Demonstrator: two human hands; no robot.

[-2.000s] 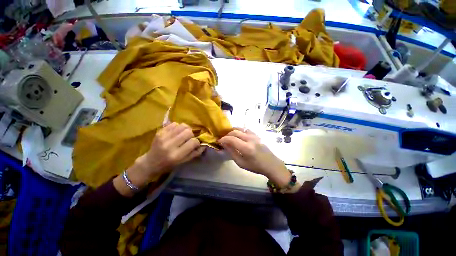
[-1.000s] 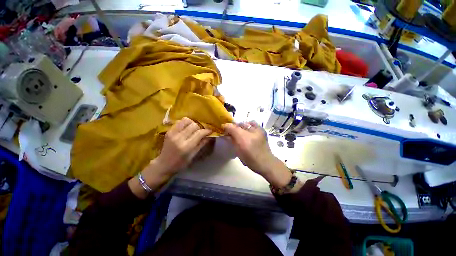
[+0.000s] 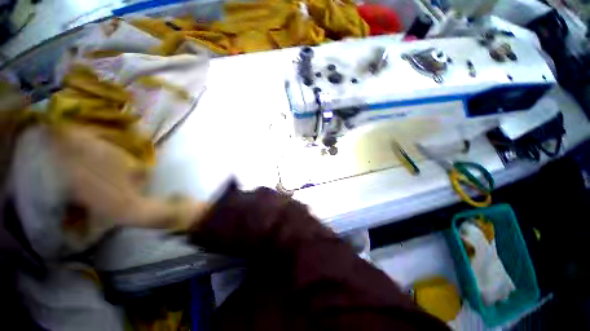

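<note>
The mustard and off-white garment [image 3: 103,106] lies bunched at the left of the table, partly blurred. My right hand [image 3: 107,184] is at the left on the cloth, strongly blurred, with its dark sleeve crossing the front of the table. Whether its fingers grip the cloth cannot be told. Pale cloth [image 3: 39,187] hangs by the hand over the table's front edge. My left hand cannot be made out in the picture. The sewing machine head [image 3: 388,77] stands right of the cloth, with no cloth under its lit needle area.
Thread snips [image 3: 406,158] and scissors with green and yellow handles [image 3: 472,184] lie on the table [image 3: 226,139] at the right. A teal basket [image 3: 534,278] with scraps is below. Mustard cloth [image 3: 259,24] is heaped behind the machine. Thread cones stand at the back right.
The view has swung, so the machine appears further left and the basket shows more fully. My right hand has moved left, away from the pinched fabric edge. The cloth is rearranged, showing more off-white. My left hand is lost from sight.
</note>
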